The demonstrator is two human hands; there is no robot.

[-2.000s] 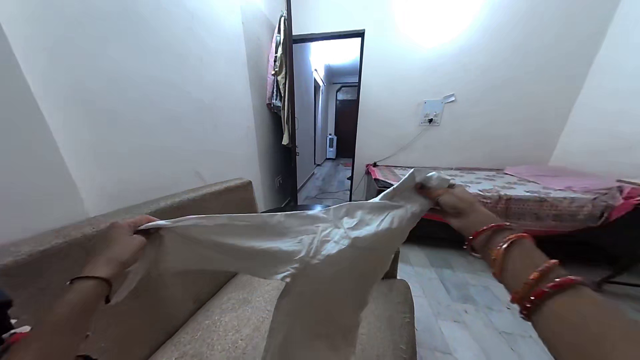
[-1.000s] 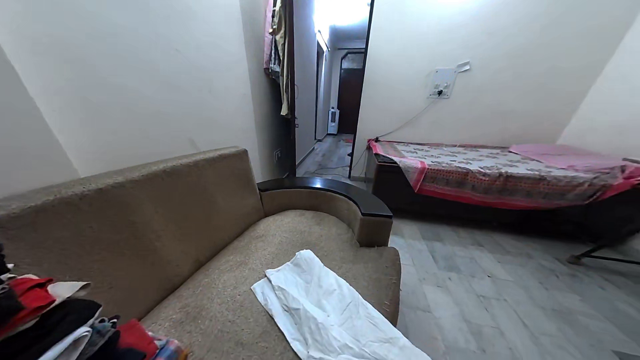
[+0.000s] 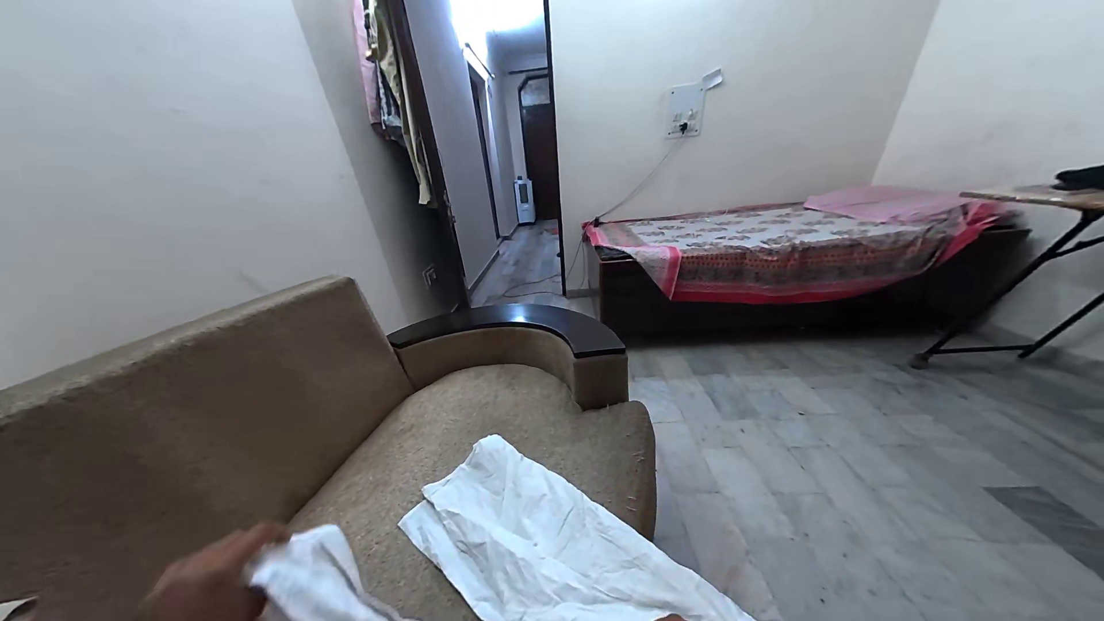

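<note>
A wrinkled white cloth garment [image 3: 552,535] lies on the seat of the brown sofa [image 3: 483,401], running down past the lower edge of the view. My left hand [image 3: 216,573], blurred, is at the lower left, shut on a piece of white cloth [image 3: 317,573] beside that garment. Whether the two pieces are joined below the view cannot be told. Of my right hand [image 3: 671,617], only a fingertip shows at the bottom edge, by the garment's lower part; the rest is hidden.
The sofa has a curved arm with a dark glossy top [image 3: 517,319]. Beyond the tiled floor [image 3: 776,466] stands a bed with a patterned cover [image 3: 759,250]. A folding table [image 3: 1026,198] is at the right. Clothes [image 3: 401,103] hang beside the doorway.
Two seconds ago both hands held white cloth stretched up in the air; now white cloth lies on the seat. My left hand has come back into view gripping white cloth. The view has turned right.
</note>
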